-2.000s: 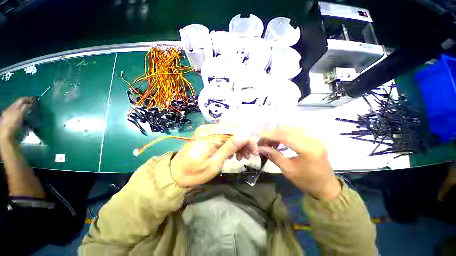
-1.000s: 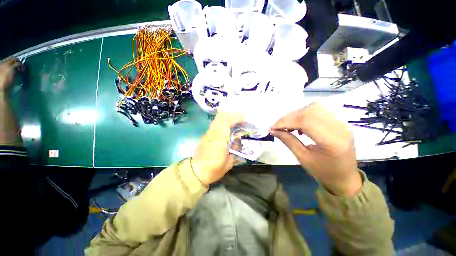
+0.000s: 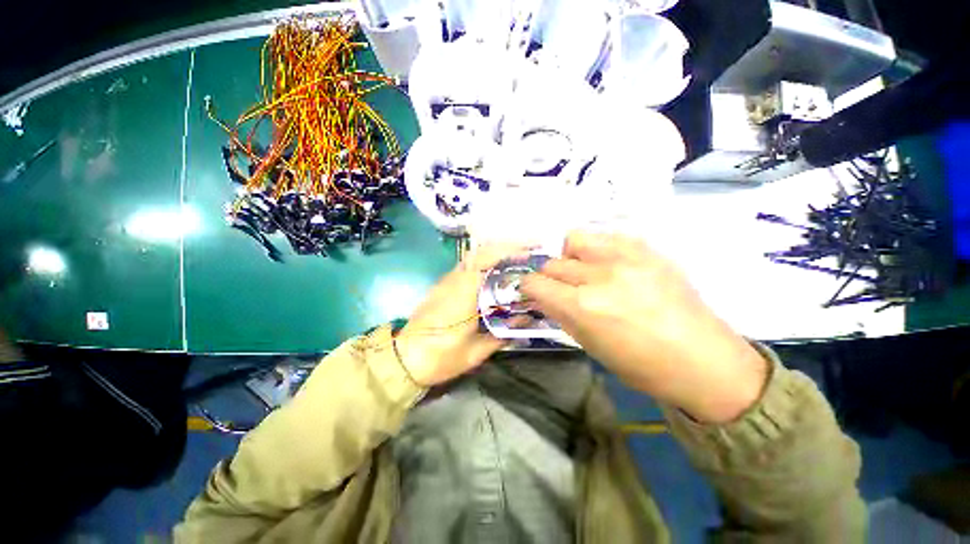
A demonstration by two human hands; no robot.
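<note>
A white plastic housing (image 3: pixel 504 315) is held at the bench edge in front of me, its open end facing up. My left hand (image 3: pixel 452 319) grips it from the left side. My right hand (image 3: pixel 606 303) is over it, with its fingertips at the inner fittings; whether they pinch a small part cannot be told. A thin orange-yellow wire (image 3: pixel 438 325) runs from the housing across my left hand. The rest of the connector is hidden by the hands and housing.
White housings (image 3: pixel 455 183) cluster behind my hands on the glaring white sheet (image 3: pixel 734 278). Wired connectors (image 3: pixel 319 117) lie piled on the green bench (image 3: pixel 117 197) at left. Black strips (image 3: pixel 867 239), a screw feeder (image 3: pixel 792 53), the black electric screwdriver (image 3: pixel 877 122) and a blue bin (image 3: pixel 957 175) are at right.
The housing, earlier tilted and mostly covered, now shows its open end. My right hand has moved left onto it. The bench view has shifted, and the neighbouring person's hand at left is gone.
</note>
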